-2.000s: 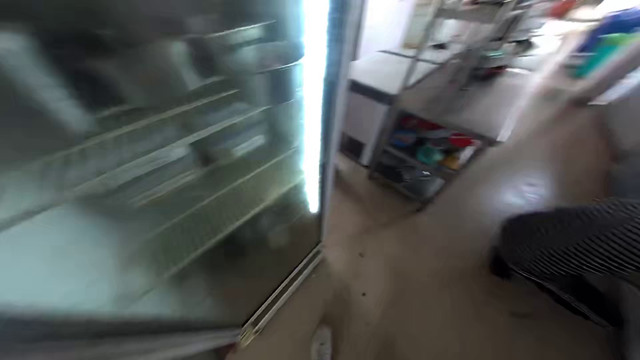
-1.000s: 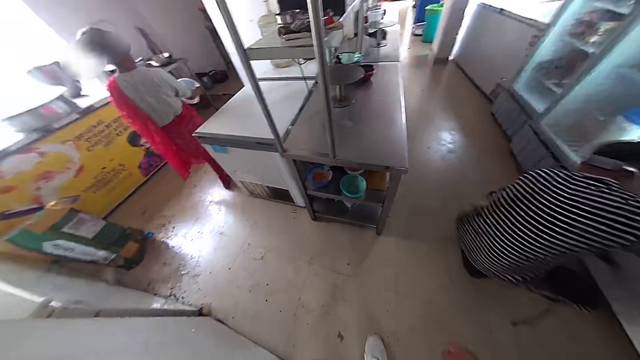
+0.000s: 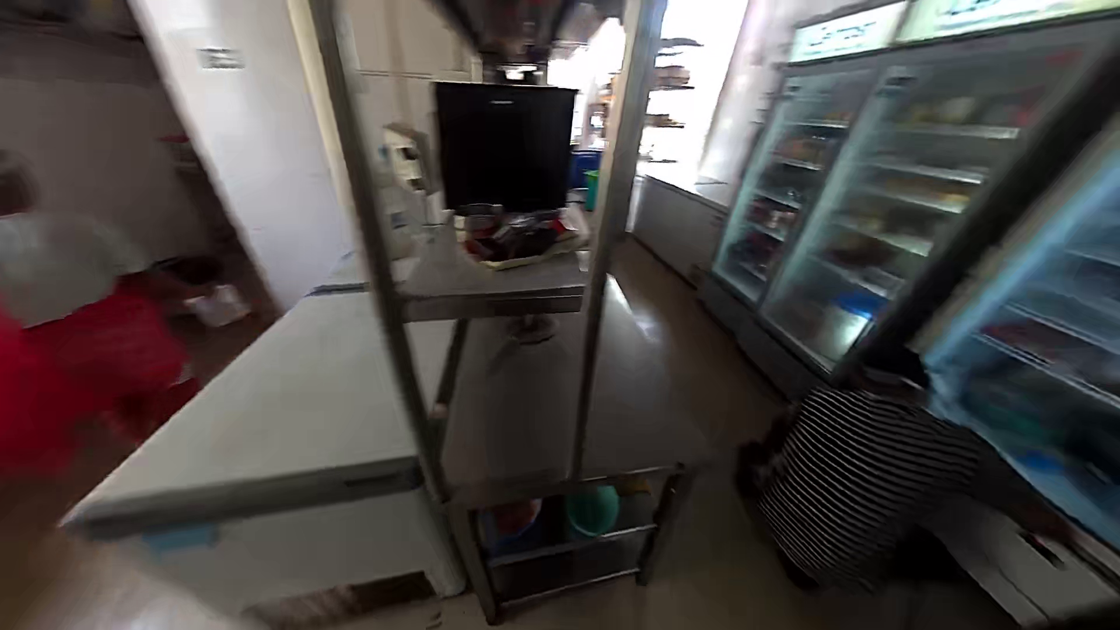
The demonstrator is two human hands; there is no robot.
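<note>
Neither my left hand nor my right hand shows in the head view, so what they hold is hidden. Ahead stands a steel worktable (image 3: 534, 420) with upright posts and an upper shelf. On that shelf a tray of assorted items (image 3: 525, 241) lies in front of a black flat screen (image 3: 505, 147). A green bowl (image 3: 592, 509) sits on the rack below the tabletop. To the left, a white chest freezer (image 3: 271, 394) with its lid down adjoins the worktable.
At right, a person in a striped top (image 3: 866, 477) bends low beside glass-door refrigerators (image 3: 875, 192). At far left is another person in red and white (image 3: 96, 341), blurred. A low white wall (image 3: 674, 223) runs behind the aisle.
The view has swung far from the refrigerator glass two seconds ago and now faces the worktable from nearer. The person in the striped top remains bent at the right.
</note>
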